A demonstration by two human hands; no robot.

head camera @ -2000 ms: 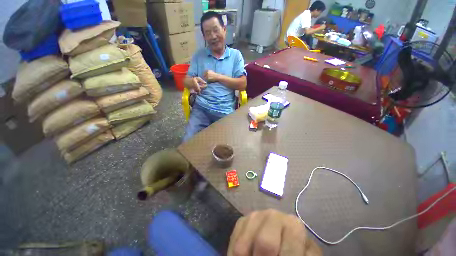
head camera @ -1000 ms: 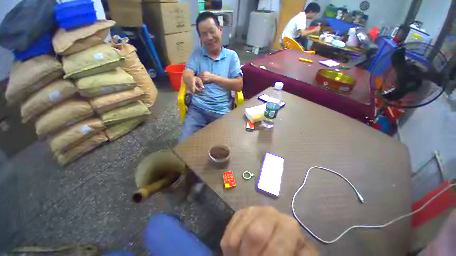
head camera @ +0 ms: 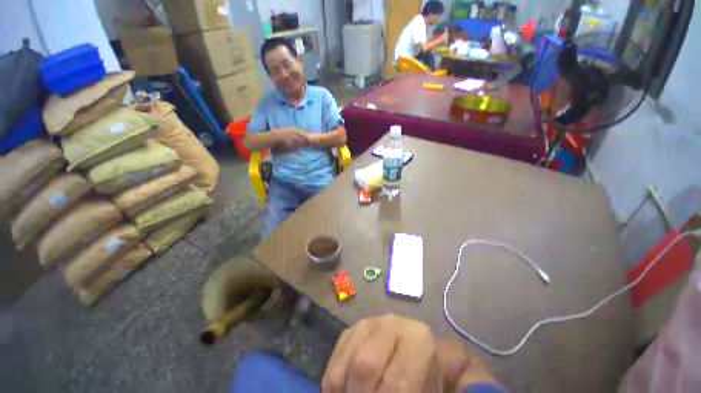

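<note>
My right hand (head camera: 380, 355), bare and a little blurred, is at the bottom edge by the near side of the brown table (head camera: 530, 230). Its fingers are curled and its knuckles face up; whether it holds anything is hidden. My left hand cannot be made out. Beyond my hand on the table lie a white-looking smartphone (head camera: 405, 265), a small green ring (head camera: 372, 273), a red packet (head camera: 343, 285) and a small round pot with brown contents (head camera: 323, 250). A white cable (head camera: 492, 351) curves across the right side.
A person in a blue shirt (head camera: 296, 115) sits beyond the table. A clear bottle (head camera: 392, 161) stands on the far part. A pale bucket (head camera: 219, 288) with a thick brown tube (head camera: 223, 324) is left of the table. Stacked sacks (head camera: 107, 199) stand left; a black fan (head camera: 592, 84) is right.
The view has turned right, so the table things and seated person appear further left. The seated person's forearms now lie crossed lower. My hand stays curled at the bottom edge.
</note>
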